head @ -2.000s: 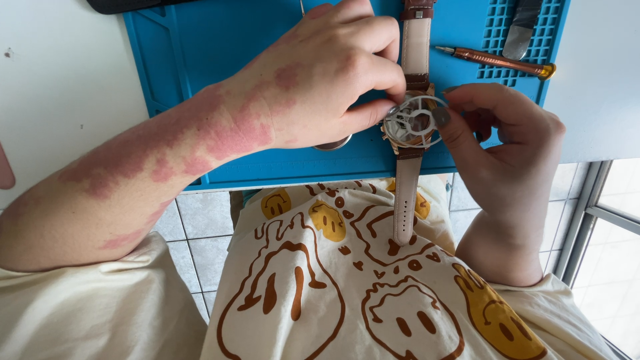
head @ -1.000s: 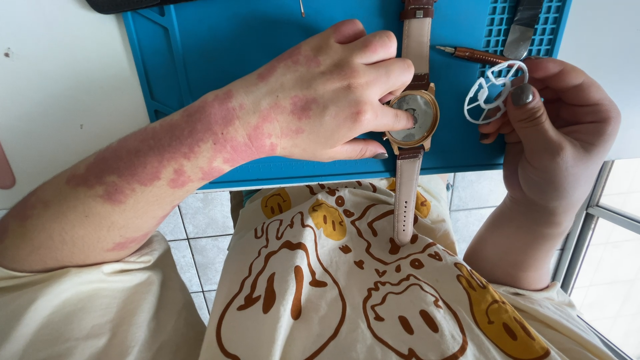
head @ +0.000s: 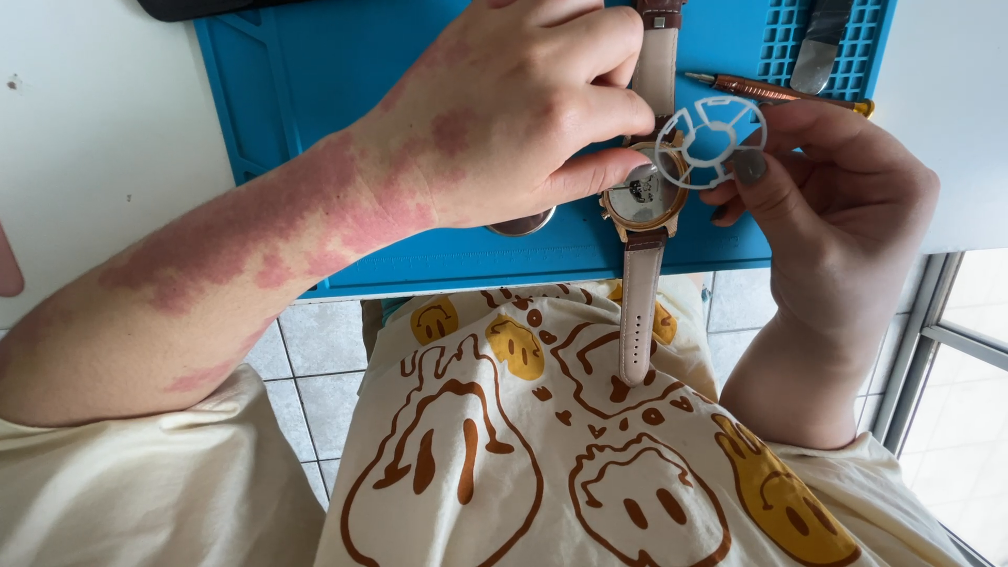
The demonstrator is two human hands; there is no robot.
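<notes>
A wristwatch (head: 642,201) with a rose-gold case lies back up on a blue silicone work mat (head: 409,256), its movement side exposed. Its brown leather strap (head: 639,311) is spread out, one end hanging past the mat's front edge. My right hand (head: 827,177) pinches a white plastic spacer ring (head: 720,169) between thumb and fingers, raised over the right edge of the case. My left hand (head: 543,118) is bent over the watch, thumb tip at the upper part of the case; whether its fingers hold anything is hidden.
A screwdriver (head: 752,87) with a copper-coloured handle lies behind my right hand, near a flat metal pry tool (head: 815,63) on the mat's grid. A round metal disc (head: 524,223) is partly under my left hand. A dark object (head: 205,6) lies at the top left.
My right hand lifted the white ring off the watch, then brought it back left, close to the case. My left fingers, earlier on the watch's inside, have drawn up and back.
</notes>
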